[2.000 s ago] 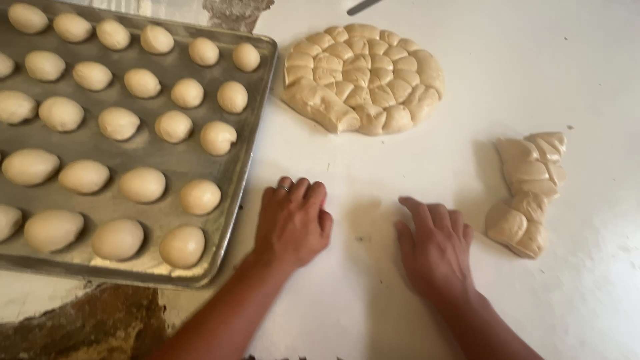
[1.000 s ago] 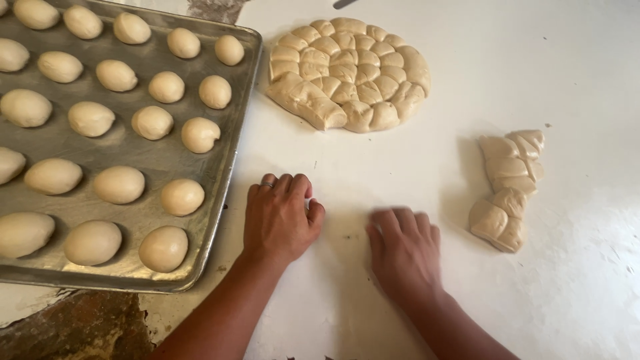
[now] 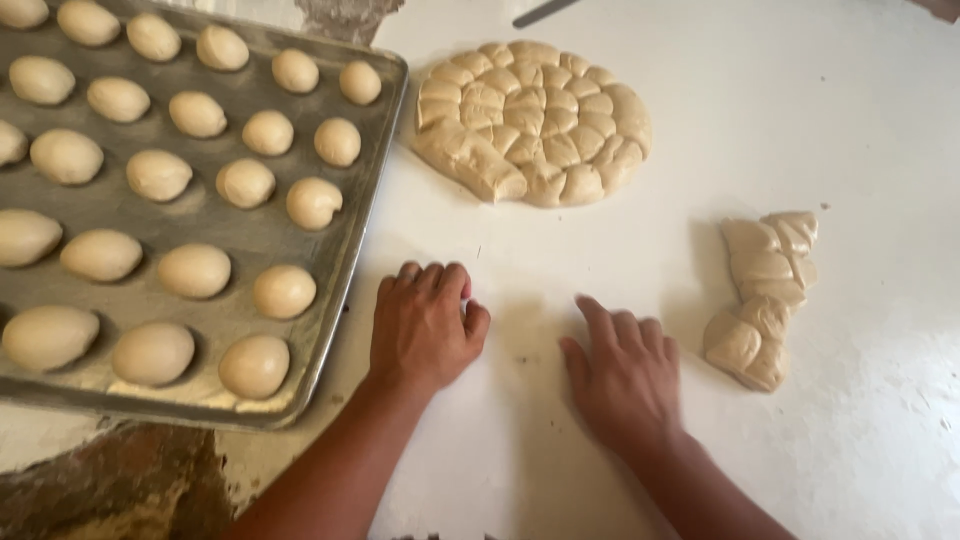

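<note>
My left hand (image 3: 426,326) rests on the white table with its fingers curled under; whether dough lies beneath it cannot be seen. Across a gap, my right hand (image 3: 626,375) hovers or lies palm down on the table, slightly blurred, index finger stretched out and thumb apart, with nothing visible in it. Beyond both hands sits a round slab of dough (image 3: 536,124) scored into many pieces. Right of my right hand lies a smaller strip of cut dough pieces (image 3: 765,300). On the left, a metal baking tray (image 3: 341,307) bears rows of dough balls (image 3: 193,270), the nearest beside my left hand.
A dark, flat bar-like object (image 3: 544,13) lies at the table's top edge, partly cut off. Part of what may be a person's hand (image 3: 937,7) shows at the top right corner. Brown, worn patches (image 3: 127,480) show at the lower left, below the tray.
Compared with one second ago, my right hand's index finger is more stretched out. My left hand stays curled beside the tray. The view has shifted slightly.
</note>
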